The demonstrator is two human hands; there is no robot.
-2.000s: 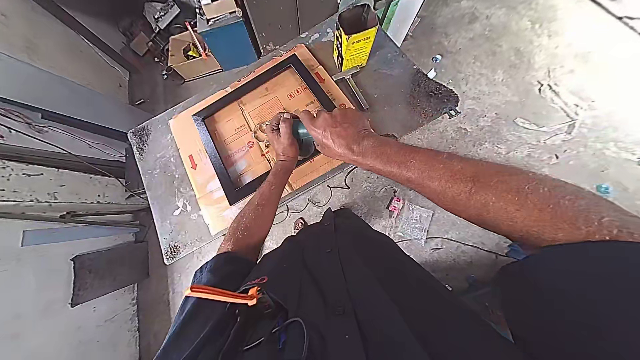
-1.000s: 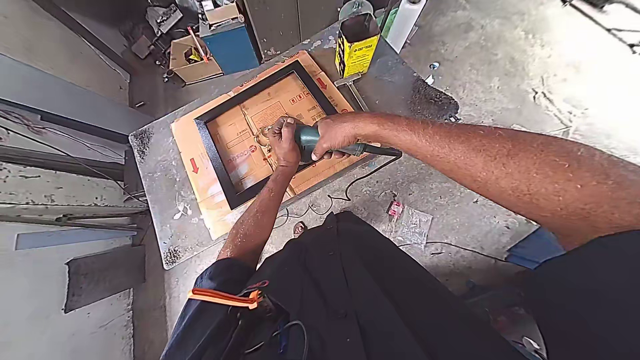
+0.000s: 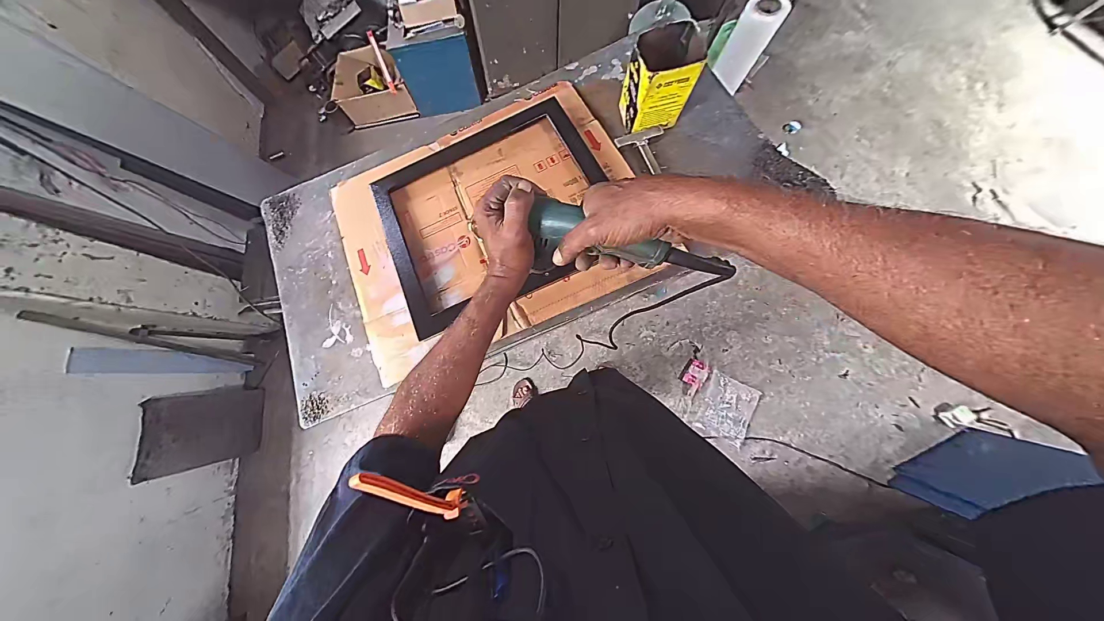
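Observation:
My right hand is wrapped around the body of a green corded power tool, whose kind I cannot tell for sure. Around the tool's front end at the left, my left hand is closed; the working tip is largely hidden. Both hands are over the lower right part of a black rectangular frame. The frame lies flat on an opened cardboard sheet, which bears printed marks and red arrows. From the tool's rear a black cord runs off the table's near edge in loose coils.
The grey worktable carries a yellow and black tin, a metal clamp or bracket and a white roll at its far end. Beyond it stand an open cardboard box and a blue box. A plastic bag lies on the floor.
Two seconds ago my right hand was close against my left, mostly hiding the tool. It is now further right, and the tool's green body and cord show.

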